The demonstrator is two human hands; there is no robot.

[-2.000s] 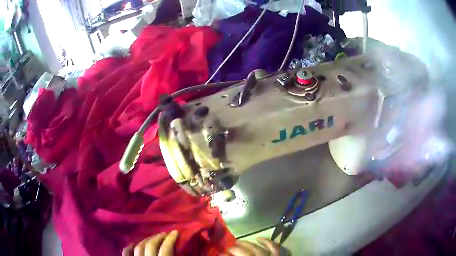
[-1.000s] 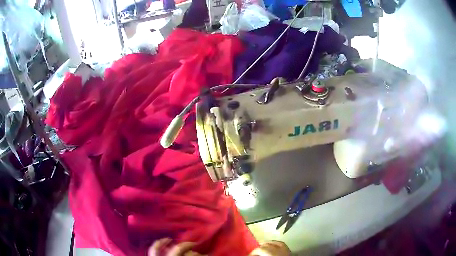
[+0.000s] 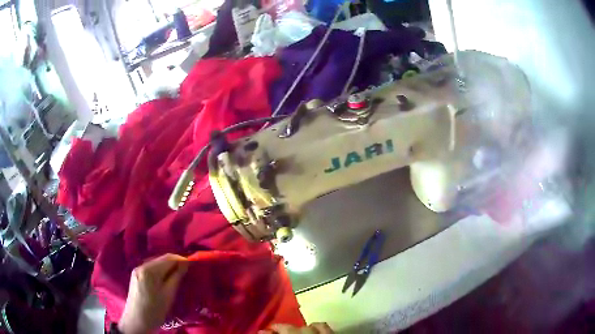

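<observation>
The red fabric (image 3: 235, 287) lies heaped left of and behind the cream sewing machine (image 3: 352, 156) and runs up to the lit spot under its left end. My left hand (image 3: 153, 290) grips the fabric's raised edge left of the needle area. My right hand (image 3: 297, 328) is cut off by the bottom edge; its fingers rest at the fabric's near right edge, and its grip cannot be made out. The presser foot and needle are lost in glare. The blue-handled thread snips (image 3: 364, 261) lie on the grey machine bed (image 3: 391, 212), blades towards me.
The gooseneck lamp tip (image 3: 183, 188) hangs left of the machine head. A purple fabric heap (image 3: 326, 62) lies behind the machine, with clear plastic bags (image 3: 280, 32) beyond. The pale table edge (image 3: 417, 287) curves along the right front. The picture's right side is hazy.
My left hand has come up into view from the bottom edge and lifted a fabric edge. My right hand has stayed low at the bottom edge. The camera view has shifted and tilted.
</observation>
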